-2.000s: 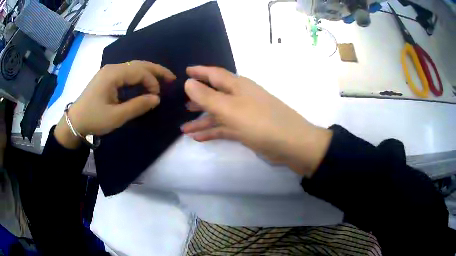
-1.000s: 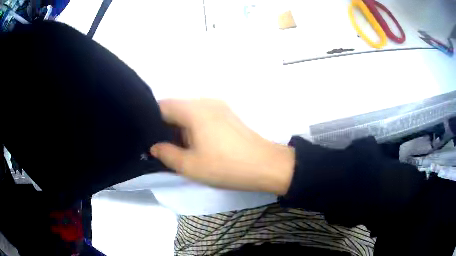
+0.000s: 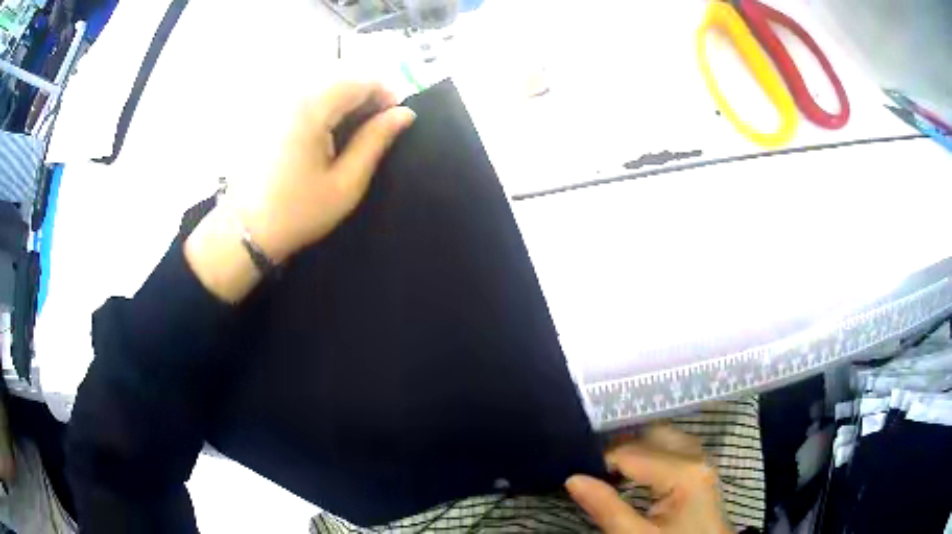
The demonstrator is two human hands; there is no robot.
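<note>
A black fabric panel (image 3: 407,313) lies across the white table and hangs over its front edge onto the striped lap cloth. My left hand (image 3: 324,167) pinches its far edge near the small green strip (image 3: 413,78) below the machine head (image 3: 430,10). My right hand (image 3: 663,485), partly cut off by the bottom edge, grips the panel's near right corner between thumb and fingers. The tan square (image 3: 537,82) is faint, right of the panel's far corner.
Shears with yellow and red handles (image 3: 767,83) lie at the upper right, with small snips (image 3: 919,113) at the far right. A ruler-marked strip (image 3: 772,365) runs along the table's front edge. Black and white cut pieces (image 3: 898,438) are stacked low at right. A dark strip (image 3: 141,89) lies upper left.
The panel has moved right and now lies flatter, reaching the machine foot area. My left hand has come back into view at its far edge; my right hand has moved down and right to its near corner.
</note>
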